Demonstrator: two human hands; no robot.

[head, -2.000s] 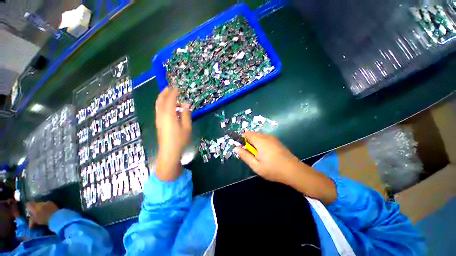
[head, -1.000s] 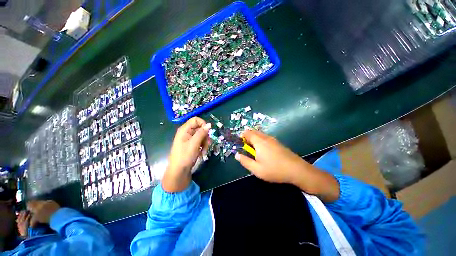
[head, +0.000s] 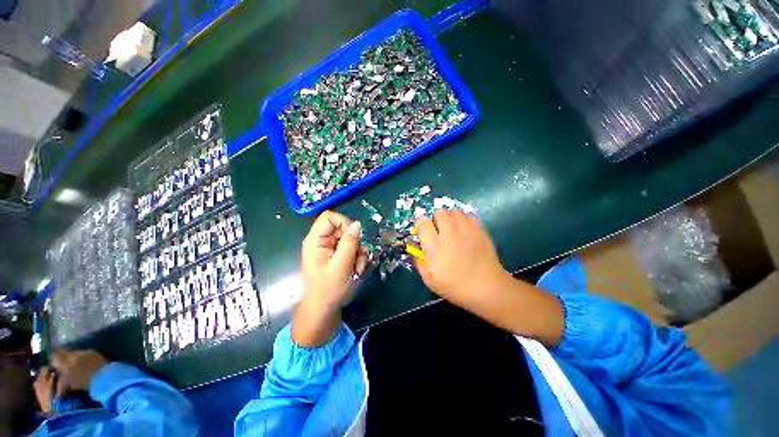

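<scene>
My right hand is closed around the yellow handles of small pliers or cutters, whose dark jaws point left. My left hand is just left of the jaws, thumb and fingertips together, with a small piece at the fingertips, seemingly a circuit board; its outline is blurred. A loose pile of small green and white circuit boards lies on the dark green mat behind and under my hands. A blue tray heaped with the small boards stands beyond my hands.
Blister trays with rows of white and silver parts lie to the left. Stacked blister trays stand at the right. Another person's hand is at the lower left. An open cardboard box holds clear plastic.
My left hand has moved from the blue tray's near edge down to the pliers' jaws. My right hand has turned slightly and covers more of the yellow handles.
</scene>
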